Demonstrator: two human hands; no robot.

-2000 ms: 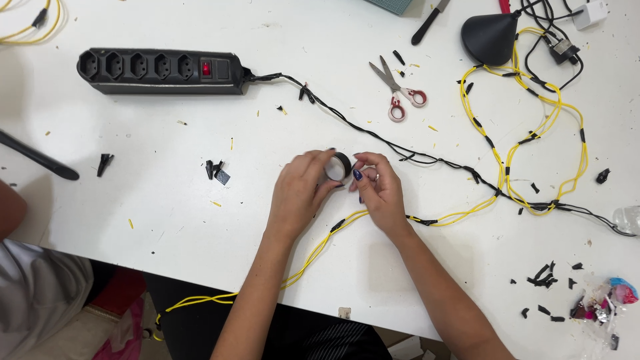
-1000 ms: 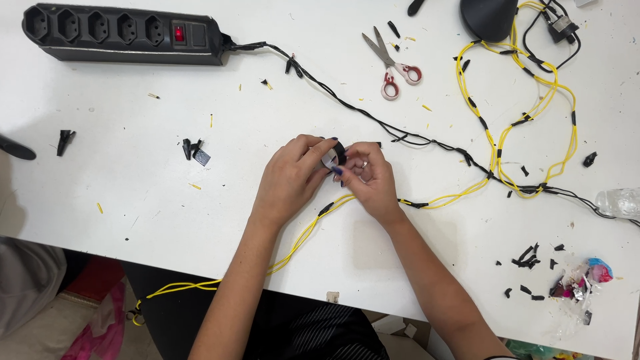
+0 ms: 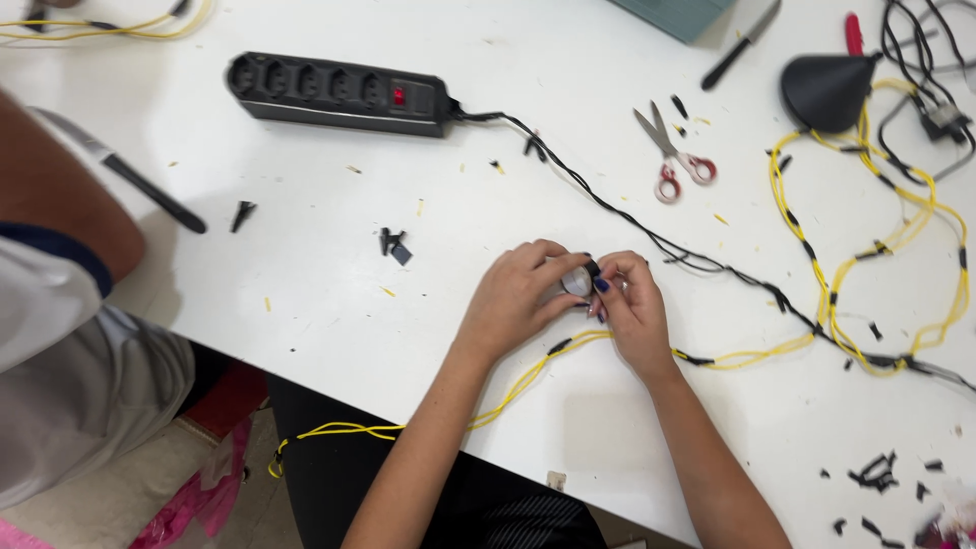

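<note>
My left hand (image 3: 526, 297) grips a small roll of black electrical tape (image 3: 579, 279) from its left side. Against the roll's right edge are the thumb and fingertips of my right hand (image 3: 633, 305); whether they pinch the tape's end cannot be told. A twisted yellow cable (image 3: 526, 380) with black tape bands lies just below both hands, passes behind my left forearm and hangs over the table's front edge. Its other part runs right, to loops of yellow cable (image 3: 822, 286). Red-handled scissors (image 3: 672, 156) lie spread apart beyond my right hand.
A black power strip (image 3: 343, 93) lies at the upper left, its black cord (image 3: 602, 200) crossing rightward. Two knives (image 3: 156, 194) (image 3: 740, 49), a black cone (image 3: 827, 91) and tape scraps (image 3: 875, 473) rest on the white table. At the left is another person's arm (image 3: 61, 191).
The other person's arm and body reach farther into view at the left. Both my hands stay together at the tape roll. The view has shifted.
</note>
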